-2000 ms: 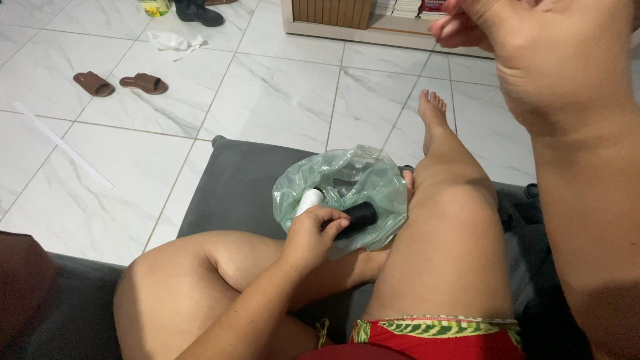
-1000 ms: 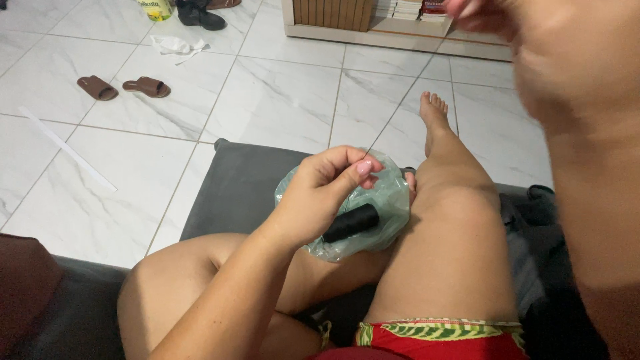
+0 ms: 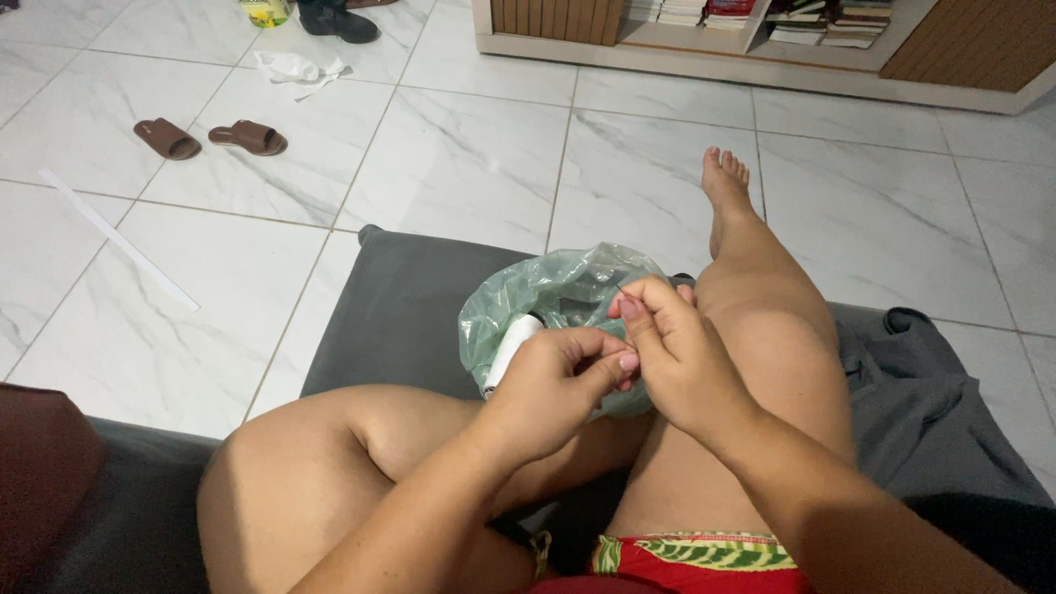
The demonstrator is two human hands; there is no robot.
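Observation:
A translucent green plastic bag (image 3: 495, 309) lies open on the grey cushion between my legs. A white cylinder, seemingly a thread spool (image 3: 516, 346), leans inside its left part. Just over the bag, my left hand (image 3: 569, 379) pinches something very thin between thumb and forefinger, seemingly thread. My right hand (image 3: 681, 355) is beside it, fingertips close to the left ones, also pinching; a short dark thread or needle (image 3: 620, 289) sticks out above its forefinger. The black cylinder seen earlier is hidden behind my hands.
Grey upholstery (image 3: 396, 322) lies under my legs, with dark grey cloth (image 3: 924, 396) at the right. Brown slides (image 3: 247, 138), crumpled white paper or cloth (image 3: 299, 73), a white strip (image 3: 124, 243) and a dark boot (image 3: 338, 23) are on the tiles. A shelf unit (image 3: 685, 62) stands beyond.
My right hand has come down from the upper right to my left hand. My left hand was at the black cylinder in the bag, then rose above it; now both hands are together over the bag.

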